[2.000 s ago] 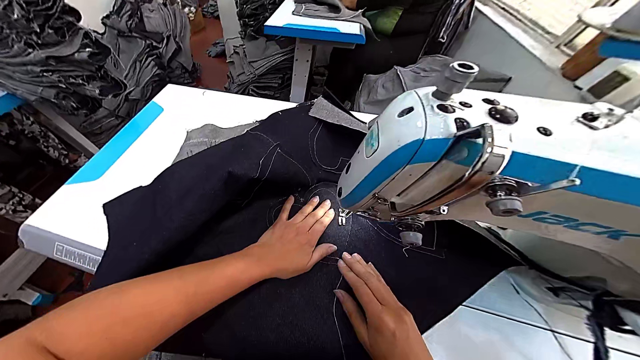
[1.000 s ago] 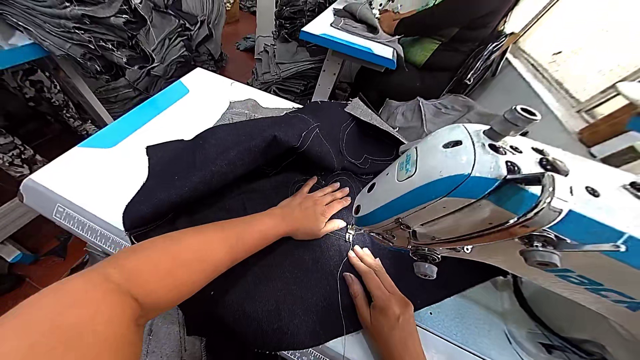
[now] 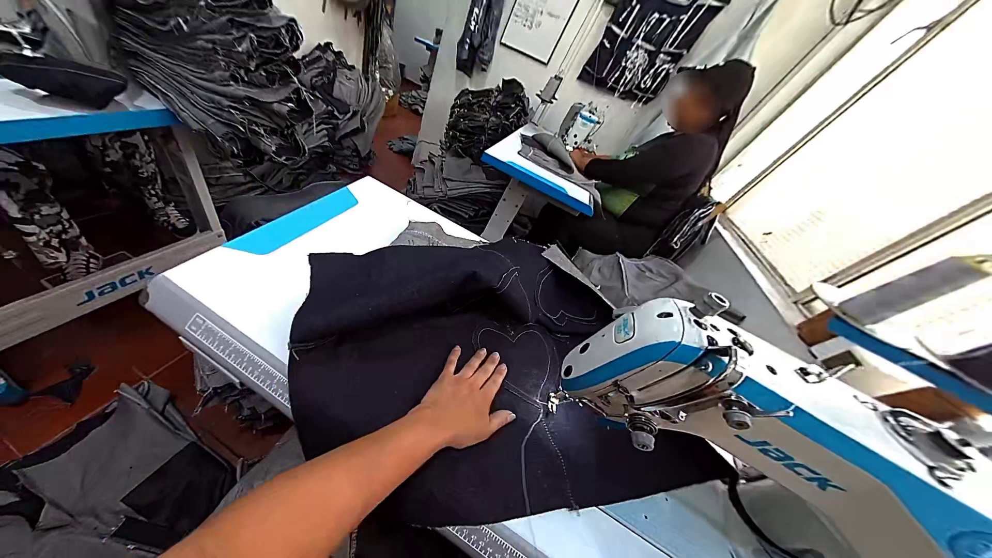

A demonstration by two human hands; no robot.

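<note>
My left hand (image 3: 465, 399) lies flat on a dark denim panel (image 3: 387, 387), fingers apart, just left of the presser foot (image 3: 553, 401) of a Jack sewing machine (image 3: 659, 364). Around the foot the panel carries stitched or drawn light lines, one of them a heart outline (image 3: 515, 341) above my fingertips. A light thread (image 3: 527, 465) runs from near the foot toward the panel's lower edge, beside a dotted line. The machine's lamp lights the cloth at the needle. My right hand is out of view.
The white table (image 3: 232, 298) has a ruler strip along its edge. Grey cloth pieces (image 3: 116, 465) lie at lower left. Tall piles of dark garments (image 3: 232, 85) stand behind. Further back, a co-worker (image 3: 659, 163) sits at another sewing table (image 3: 535, 170). A grey cloth (image 3: 635, 279) lies behind the machine head.
My right hand, on the panel near the presser foot before, has left the view. My left hand now rests lower and further from the foot. The view has swung up, showing the co-worker.
</note>
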